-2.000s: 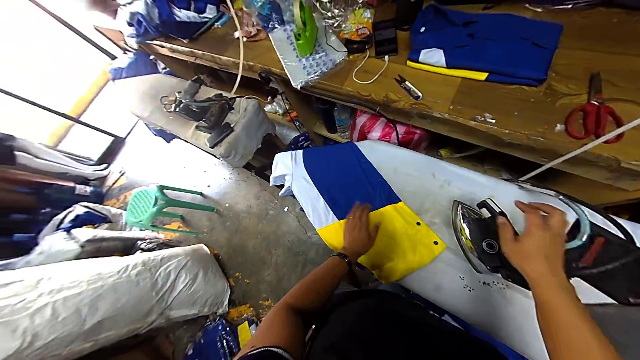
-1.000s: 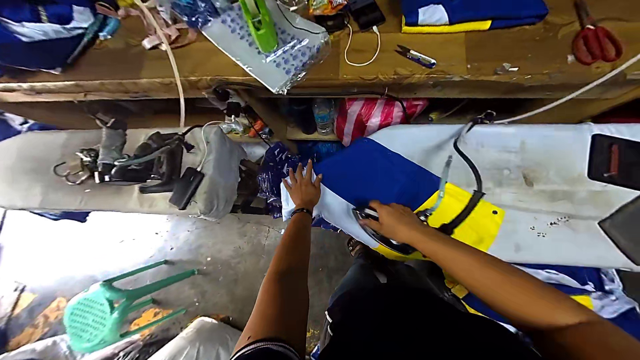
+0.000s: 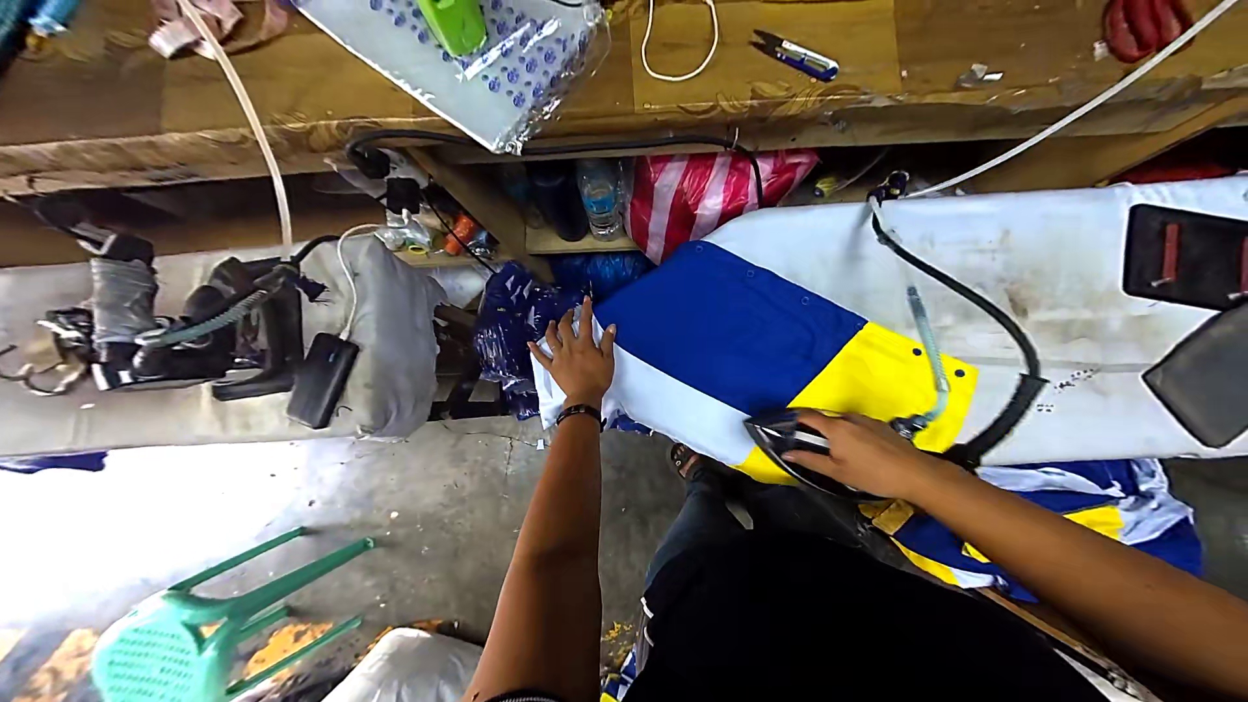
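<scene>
A blue, white and yellow fabric piece [image 3: 726, 327] lies flat over the rounded end of a white-covered ironing board [image 3: 1053, 292]. My left hand [image 3: 577, 361], fingers spread, rests on the white cloth at its left end. With my right hand [image 3: 848, 450] I grip an electric iron [image 3: 780, 439], which sits on the white and yellow part close to the board's near edge. A clear hose and a black cord run from the iron up to the board's far edge. Part of the iron is hidden under my hand.
A wooden table [image 3: 575, 97] runs behind, with thread snips [image 3: 795, 56] and red-handled scissors [image 3: 1146, 27]. Left is a padded board with a black power bank [image 3: 323, 380]. An iron rest [image 3: 1185, 255] lies right. A green plastic stool [image 3: 161, 643] lies tipped on the floor. More fabric [image 3: 1102, 517] hangs below.
Two seconds ago the iron stood right of the fabric and my left hand lay on the yellow part. Since one second ago both hands have stayed in about the same places.
</scene>
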